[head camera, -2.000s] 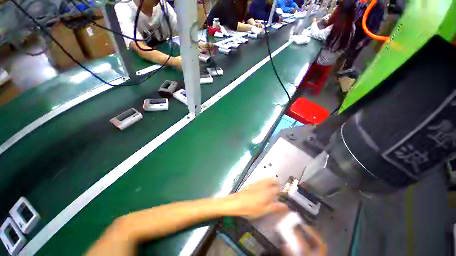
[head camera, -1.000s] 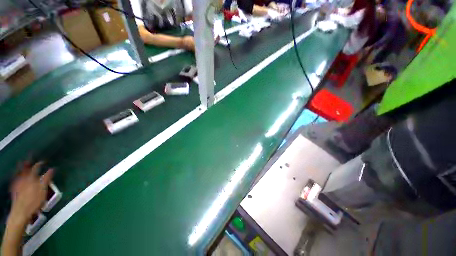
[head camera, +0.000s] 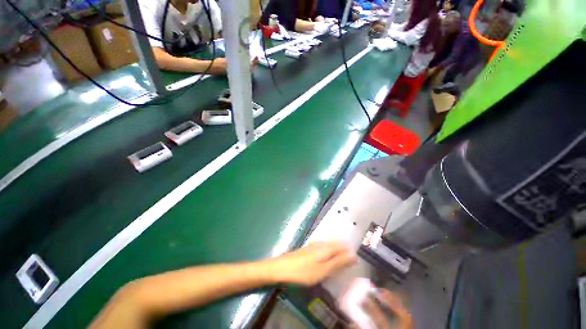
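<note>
My left hand (head camera: 315, 264) reaches in over the pale base plate (head camera: 350, 209), just left of the fixture; its fingers are blurred and I cannot tell whether they hold anything. My right hand (head camera: 393, 311), blurred at the bottom edge, grips a bright white housing (head camera: 358, 301) beside my left fingertips. The dark fixture (head camera: 392, 258) holds a housing body (head camera: 374, 236) with a pale, orange-tinged end. The silver horn (head camera: 417, 222) is just right of it and partly covers it.
A white housing (head camera: 37, 278) lies at the lower left of the green conveyor (head camera: 96, 212); several more lie farther up, near a white post (head camera: 238, 77). The black welder head (head camera: 507, 160) fills the right. A red stool (head camera: 394, 137) and seated people are beyond.
My left hand has come back from the conveyor's lower left, where one of two housings is gone. My right hand has come into view with a white housing. The view has shifted.
</note>
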